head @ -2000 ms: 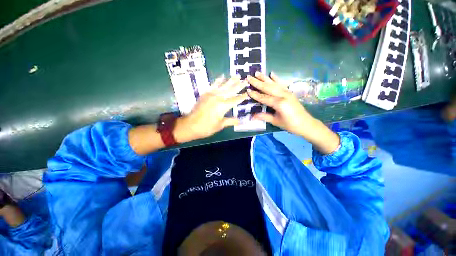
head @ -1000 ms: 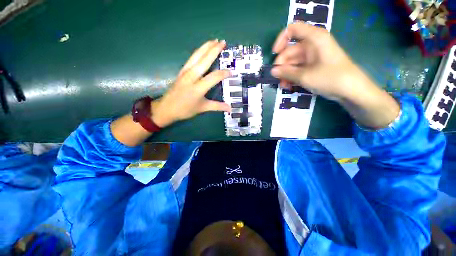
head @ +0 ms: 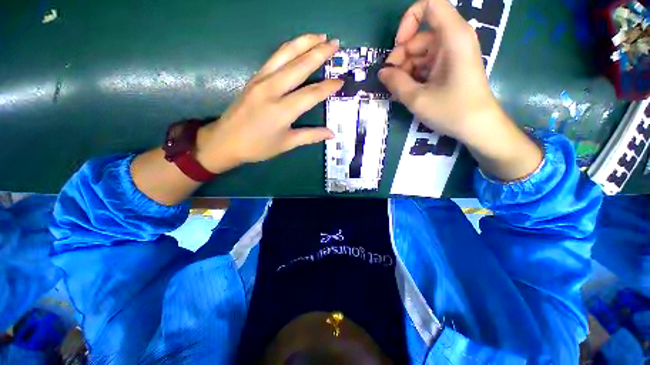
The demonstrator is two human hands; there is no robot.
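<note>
The phone unit (head: 342,153) lies flat in front of me, its circuit board end (head: 351,60) away from me and a dark strip down its middle. A black sticker (head: 365,84) lies across or just over the lower part of the board. My right hand (head: 445,78) pinches its right end between thumb and fingertips. My left hand (head: 274,107) is spread flat with its fingertips at the unit's left edge and the sticker's left end. The sticker sheet (head: 427,175) lies right of the unit, partly hidden under my right hand.
A spare sticker sheet (head: 618,160) lies at the far right. A red-edged bin (head: 618,84) of pale and blue bits is at the upper right. Glossy clear pieces (head: 570,105) lie near the spare sheet. A small scrap (head: 50,16) is at the upper left.
My right hand has brought the black sticker from beside the unit onto the board area. My left fingertips have moved up the unit's left edge. Earlier, both hands were on the sticker sheet.
</note>
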